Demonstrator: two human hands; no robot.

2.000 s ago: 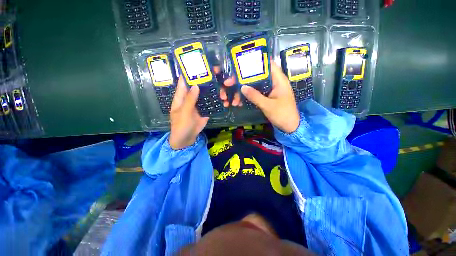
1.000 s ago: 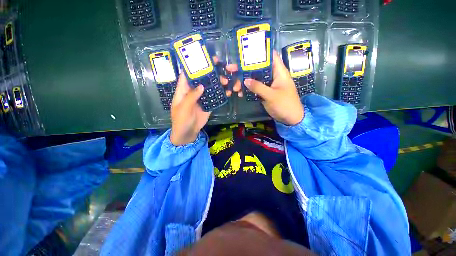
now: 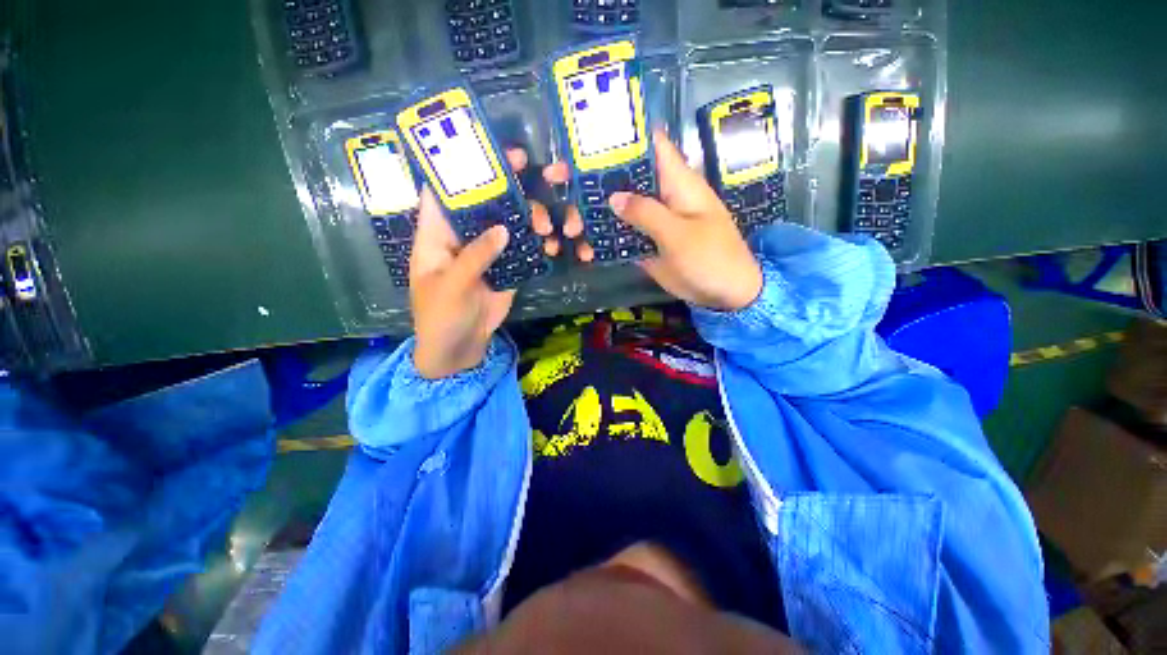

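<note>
My left hand (image 3: pixel 458 288) holds a keypad mobile phone (image 3: pixel 456 154), thumb on its keypad. My right hand (image 3: pixel 698 237) holds a second phone (image 3: pixel 599 115), thumb on its upper keys. Both are upright and tilted slightly left, with yellow frames and lit white screens showing small dark blue squares. The fingers behind the phones are partly hidden. Below them lies a clear plastic tray (image 3: pixel 819 143). In its near row, a phone with a white screen (image 3: pixel 380 175) is at left and two phones (image 3: pixel 745 141), (image 3: pixel 887 138) with greyish screens are at right.
Several more phones (image 3: pixel 480 28) lie in the tray's far row, cut off by the top edge. Another tray with phones (image 3: pixel 22 273) is at the far left of the green mat (image 3: pixel 166 166). A person's blue sleeve (image 3: pixel 141 473) is lower left. A blue stool (image 3: pixel 953 339) and cardboard boxes (image 3: pixel 1107 493) are at right.
The two held phones' screens went from plain white to showing small dark blue squares. My right thumb has shifted on the keypad. The whole view has shifted a little, with the tray now further left.
</note>
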